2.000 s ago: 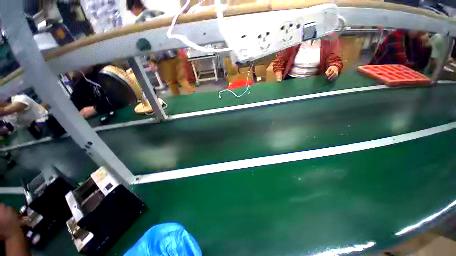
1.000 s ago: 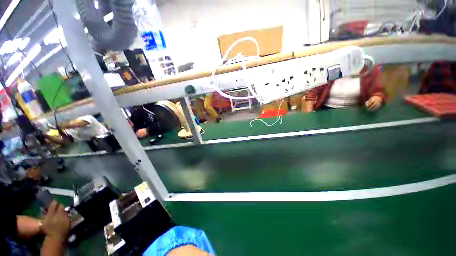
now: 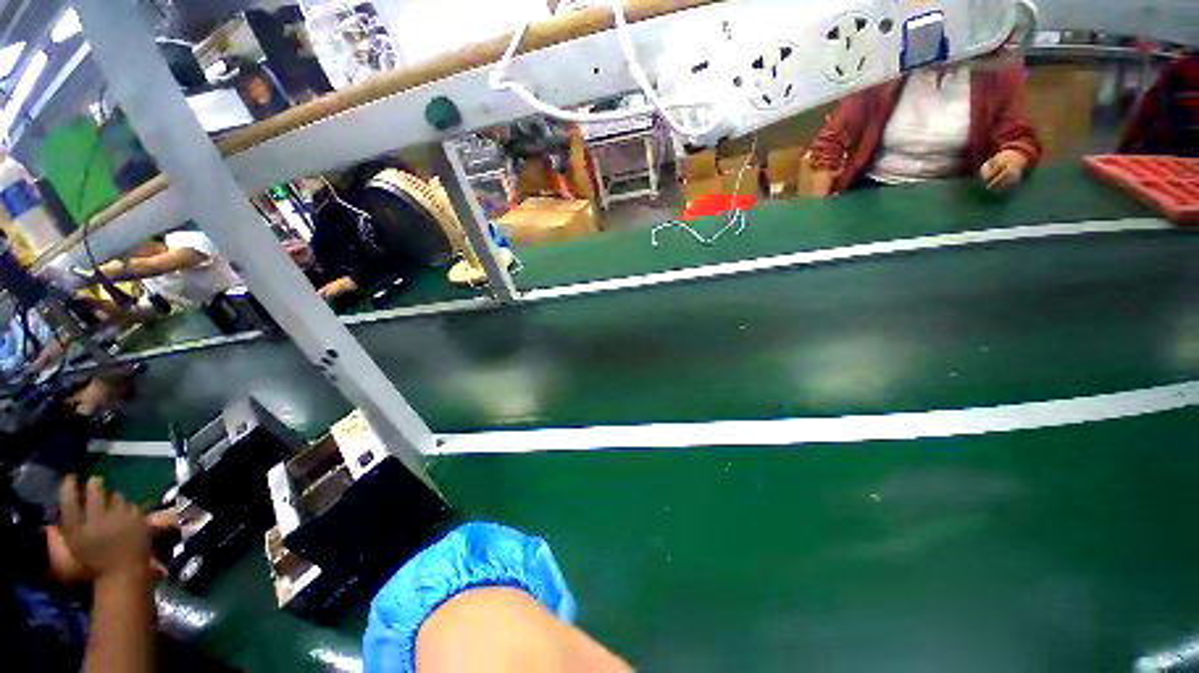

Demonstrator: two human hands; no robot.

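My left hand (image 3: 519, 638) is cut off by the bottom edge. Only bare skin at the wrist or back of the hand shows, coming out of a bright blue elastic cuff (image 3: 463, 568). Its fingers are hidden, so I cannot tell whether it holds anything. My right hand is out of the picture. Left of the cuff, an open black unit (image 3: 355, 519) with pale and metallic parts inside stands on the green surface by the upright. A second similar black unit (image 3: 237, 480) stands just left of it.
A neighbour's hand (image 3: 108, 533) is raised at the lower left. A grey upright (image 3: 263, 263) slants across the left side. A white power strip (image 3: 828, 59) is on the overhead rail. Across the line are a person in a dark red top (image 3: 927, 125), a fan (image 3: 408, 217) and a red tray (image 3: 1157, 182).
The view has shifted, swinging up and then partly down again. Bare skin now shows beyond my blue cuff. The neighbour's hand has come further into view; the dark part seen in it earlier no longer shows.
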